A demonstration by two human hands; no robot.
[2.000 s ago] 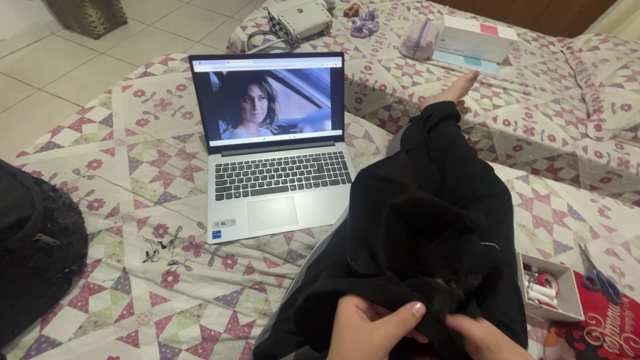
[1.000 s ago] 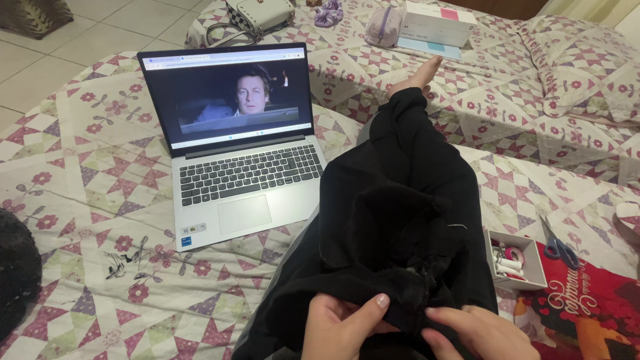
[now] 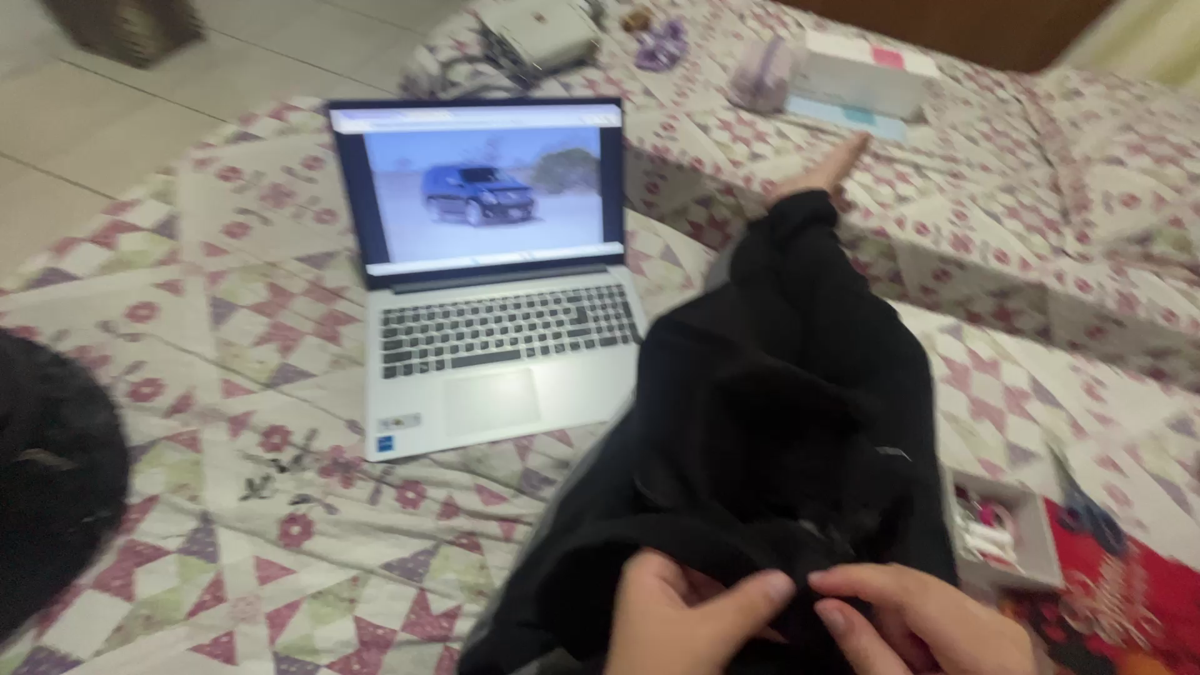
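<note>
Black cloth [image 3: 787, 403] lies bunched over my lap and black-clad legs. At the bottom centre, my left hand [image 3: 698, 614] pinches a fold of it between thumb and fingers. Just to the right, my right hand [image 3: 919, 619] has its thumb and forefinger close together at the same cloth; blur hides whether something thin is between them. A short pale thread [image 3: 892, 454] shows on the cloth. Left of my legs, an open laptop [image 3: 502, 347] shows a dark vehicle on its screen.
A white box [image 3: 1041, 534] of small sewing items, blue-handled scissors [image 3: 1092, 516] and a red printed item [image 3: 1134, 591] lie at right. A black furry item [image 3: 56, 487] is at far left. Behind are a white bag [image 3: 539, 33], a purple scrunchie [image 3: 662, 45] and a white carton [image 3: 867, 75].
My right thumb and fingers have come together near the cloth. The laptop picture has changed from a face to a vehicle. The view has shifted.
</note>
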